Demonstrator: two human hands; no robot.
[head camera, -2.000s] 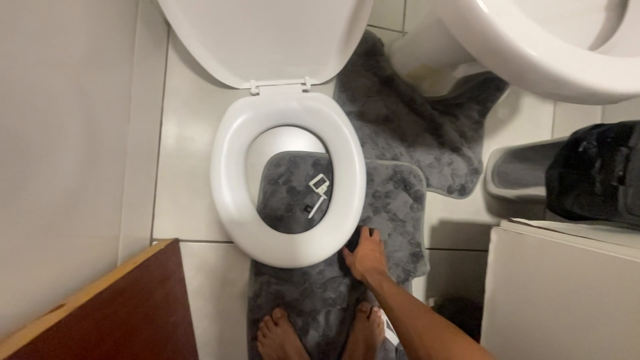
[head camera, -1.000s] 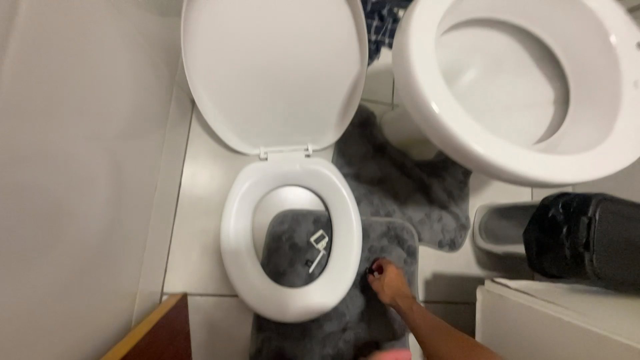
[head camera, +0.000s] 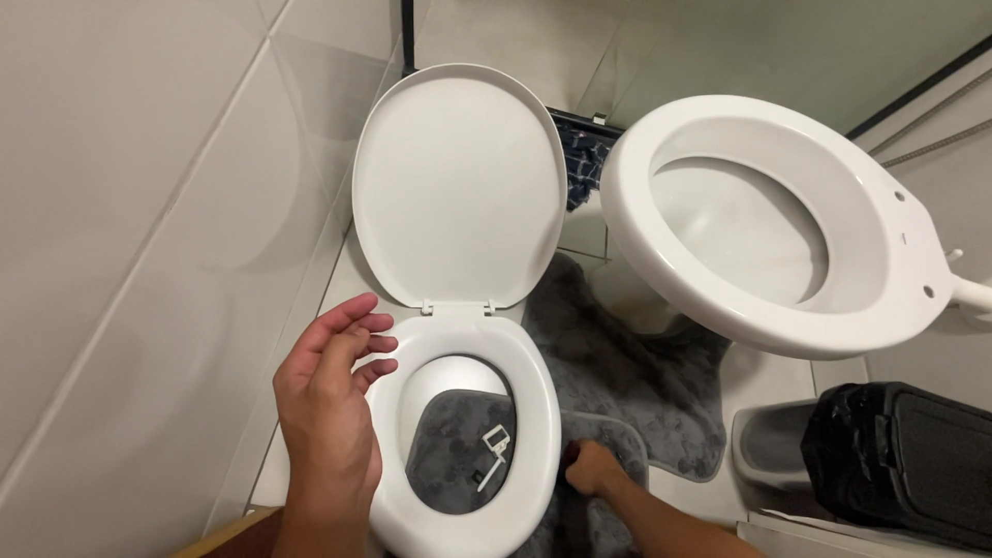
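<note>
A white toilet seat (head camera: 546, 434) with its lid (head camera: 461, 186) folded back lies detached on the floor, over a grey plush bath mat (head camera: 612, 442). Through the seat's opening, small white plastic parts (head camera: 494, 457) show on the mat. My left hand (head camera: 329, 387) is raised over the seat's left side, fingers loosely curled and apart, with nothing in it. Low at the seat's right edge, my right hand (head camera: 590, 467) reaches to the mat; its fingertips are in shadow, and whether they hold something is unclear.
A white toilet bowl (head camera: 635, 232) without a seat stands at the right, a contour mat (head camera: 659, 395) around its base. Beside it are a grey bin (head camera: 775, 442) and a black bag-lined bin (head camera: 876, 457). Tiled wall (head camera: 139, 256) borders the left; dark checked cloth (head camera: 581, 163) lies behind.
My left hand has come into view, raised at the left of the seat. My right hand stays low by the seat's right edge. The view has shifted to take in more of the bowl and wall.
</note>
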